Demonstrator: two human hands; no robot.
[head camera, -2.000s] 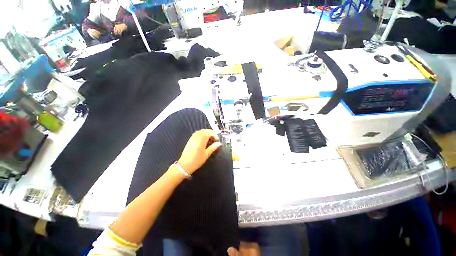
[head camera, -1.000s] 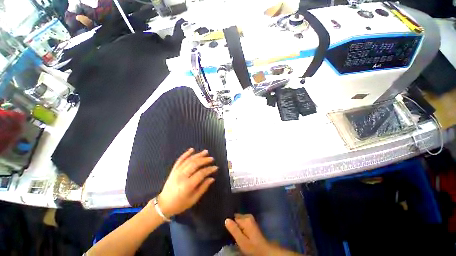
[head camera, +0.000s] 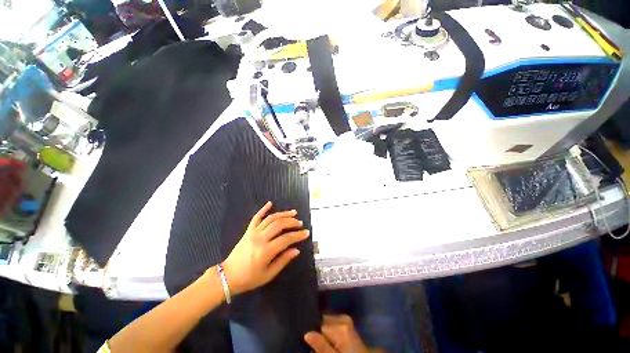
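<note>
A black ribbed cut piece (head camera: 207, 200) lies on the machine bed, its upper right edge at the presser foot (head camera: 304, 155), and hangs over the table's front edge. My left hand (head camera: 266, 251) lies flat on it, fingers spread, below the needle area. My right hand (head camera: 338, 334) is at the bottom edge, partly cut off, thumb and fingers at the piece's right edge below the table. The white sewing machine (head camera: 387, 69) stands behind. Whether the needle is down cannot be seen.
Larger black cut panels (head camera: 152, 124) lie left. Black labels (head camera: 418, 155) hang on the machine front. A clear tray (head camera: 539, 186) is at right, and a measuring tape (head camera: 428, 265) runs along the front edge. A person's sleeve (head camera: 138, 10) shows at top left.
My left hand went from beside the presser foot down the piece towards the front edge. My right hand came further into view, then sank slightly. The fabric's lower part has shifted. The camera view moved.
</note>
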